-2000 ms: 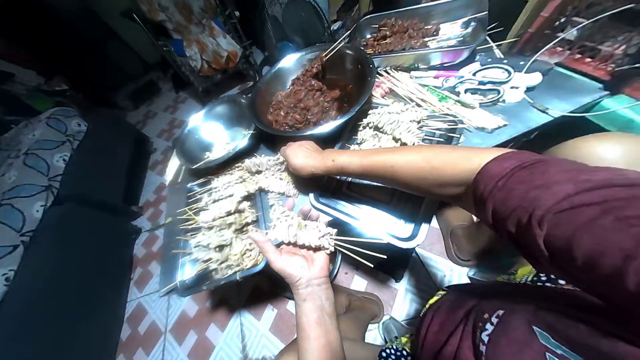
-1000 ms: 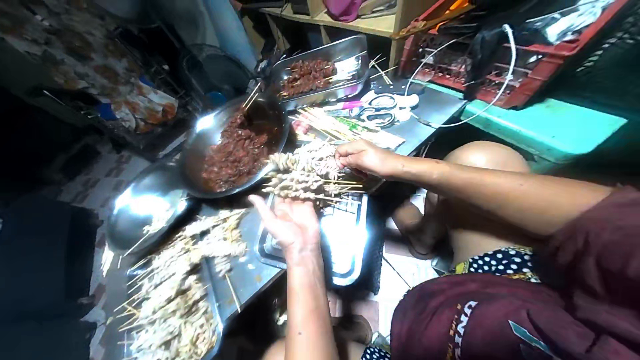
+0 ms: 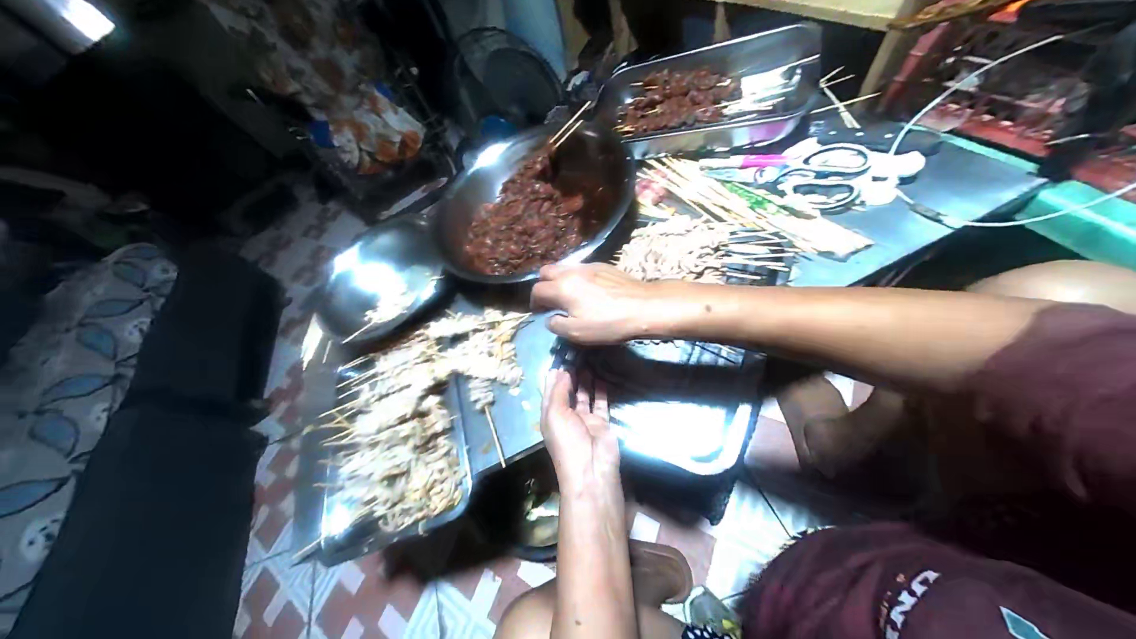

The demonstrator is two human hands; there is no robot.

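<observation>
My left hand (image 3: pixel 581 430) is palm up, fingers apart and empty, beside the near metal tray (image 3: pixel 692 448). Above it, my right hand (image 3: pixel 590 303) has its fingers curled below the rim of the steel bowl of red marinated meat (image 3: pixel 524 226); whether it grips anything cannot be told. Pale skewered meat (image 3: pixel 679 251) lies at the upper end of the near tray, behind my right wrist. At left, more pale skewers (image 3: pixel 399 453) fill another metal tray (image 3: pixel 466 444), with a few on the table next to it, one stick (image 3: pixel 494 435) pointing toward me.
A shiny metal bowl (image 3: pixel 377 280) stands left of the meat bowl. A rear metal tray (image 3: pixel 808 67) holds red meat skewers (image 3: pixel 679 98). Scissors (image 3: pixel 825 177) and loose bamboo sticks (image 3: pixel 710 195) lie at right, near a white cord (image 3: pixel 985 222). A red crate (image 3: pixel 976 106) stands behind.
Skewers lay on my left palm two seconds ago; now it is empty. My right hand has moved from the pale skewers on the near tray to the meat bowl's near rim.
</observation>
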